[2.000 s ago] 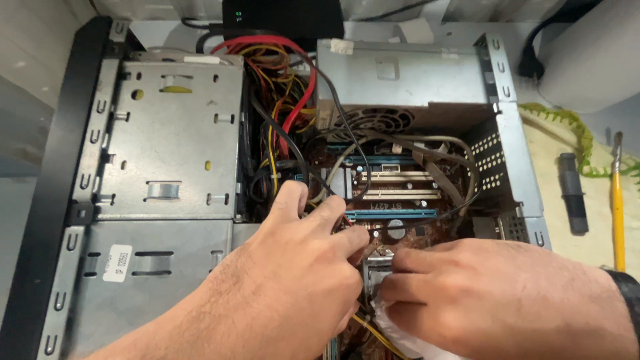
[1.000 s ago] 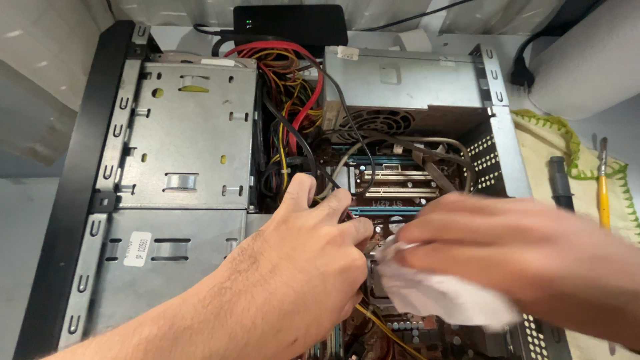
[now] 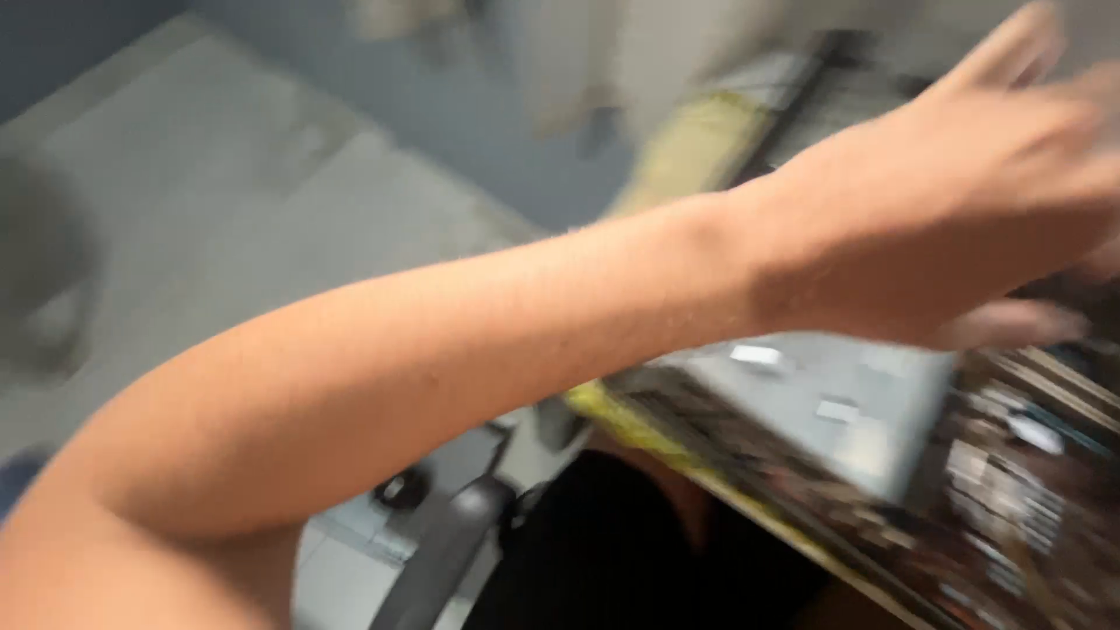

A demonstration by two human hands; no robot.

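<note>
Motion blur softens the whole head view. My left arm reaches from the lower left to the upper right, where my left hand [image 3: 989,192] is over the opened computer case. Its fingers look spread, with nothing visible held, though some run past the right edge. Below the hand lie a grey metal panel of the case [image 3: 884,420] and, at the lower right, the motherboard with its slots and parts [image 3: 1006,507]. I cannot tell whether the hand touches the case. My right hand is out of the frame, and no white cloth or tissue shows.
A yellow-green trim [image 3: 647,437] runs along the table edge near my dark-clothed leg [image 3: 595,542]. A dark curved bar, perhaps a chair's armrest [image 3: 446,551], stands beside the leg. Grey floor [image 3: 219,175] spreads at left. A pale yellow surface [image 3: 700,144] lies behind my forearm.
The view has swung far to the left. My left hand, earlier low over the motherboard with bent fingers, is now stretched out with fingers spread. My right hand and its white cloth or tissue have left view.
</note>
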